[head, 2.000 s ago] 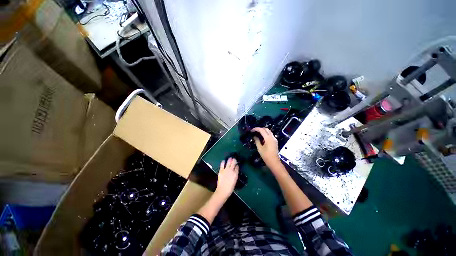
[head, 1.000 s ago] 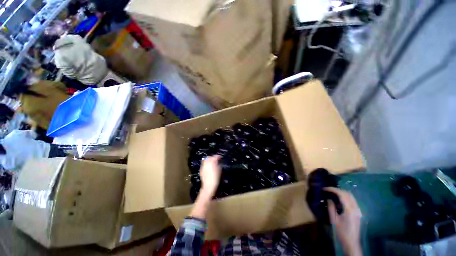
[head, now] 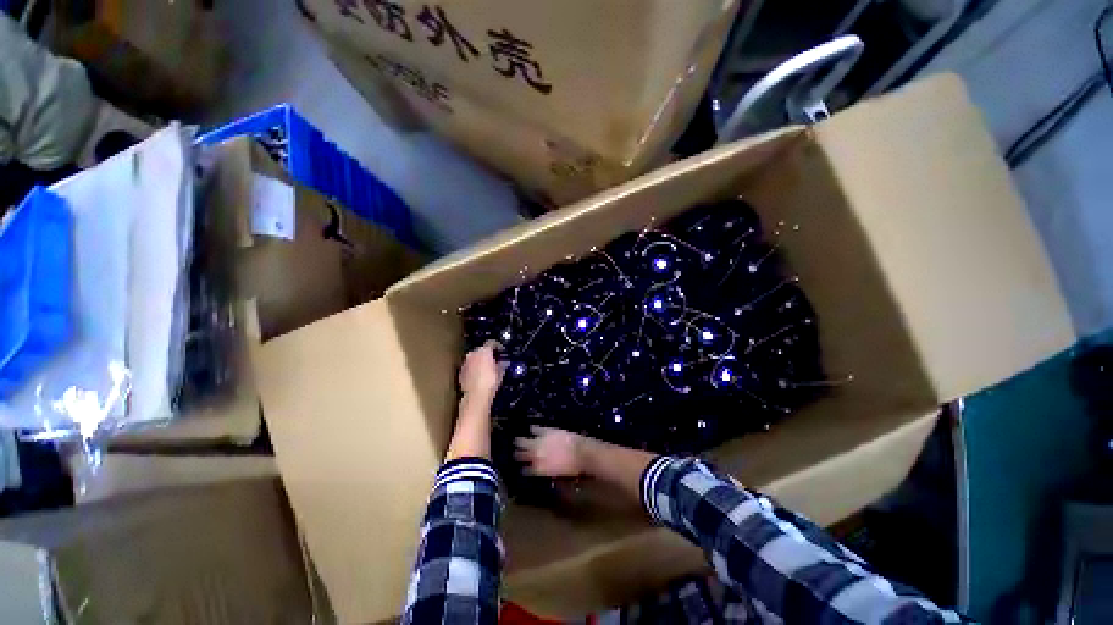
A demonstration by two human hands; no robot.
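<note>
A large open cardboard carton holds many glossy black round units with fine pale wires. My left hand is inside the carton at its left end, its fingers down among the black units. My right hand is also inside, just right of and nearer than the left, over the units near the front wall. The fingers merge with the dark parts, so whether either hand grips a unit cannot be told.
The green bench lies right of the carton. A tall carton with printed characters stands behind. A blue tray, white sheets and more cartons are at the left. A white loop shows behind the carton.
The view has turned from the bench to the carton and moved closer. My right hand has left the black units at the bench's edge and moved into the carton beside my left hand.
</note>
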